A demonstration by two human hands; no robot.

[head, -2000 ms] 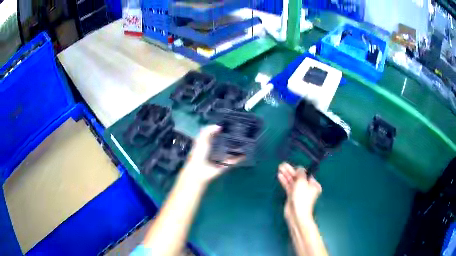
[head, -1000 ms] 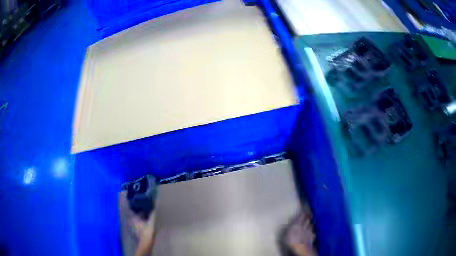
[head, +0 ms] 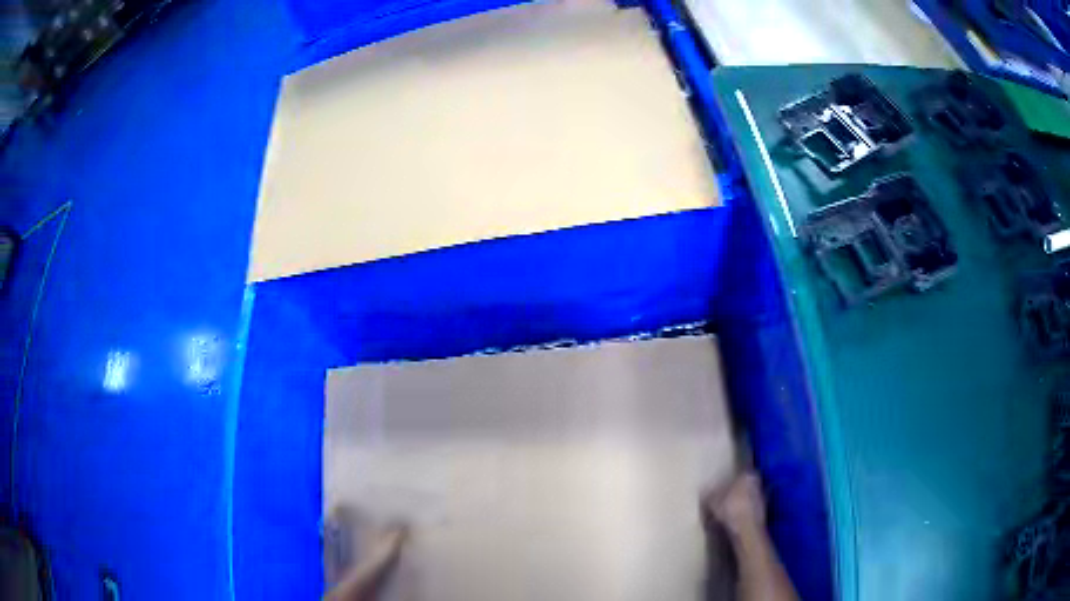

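Note:
A tan cardboard divider [head: 528, 458] lies in the near blue crate [head: 505, 294]. My left hand [head: 370, 558] is at its left edge, thumb on top and the other fingers mostly hidden, gripping the edge. My right hand [head: 739, 511] has its fingers curled at the right edge. Both hands are somewhat blurred and low in the picture. A thin strip of dark parts [head: 587, 344] shows along the divider's far edge; whatever lies under the divider is hidden.
Another cardboard sheet [head: 493, 141] lies beyond the crate's far wall. A green bench [head: 927, 411] stands to the right with several black housings [head: 880, 241] on it. A wide blue surface [head: 129, 294] is at the left. A pale board [head: 821, 29] is at the top.
The view has turned from the bench to the crate. My left hand has let go of the dark housing it held at the crate's left side; that housing is out of sight. Both hands are now at the divider.

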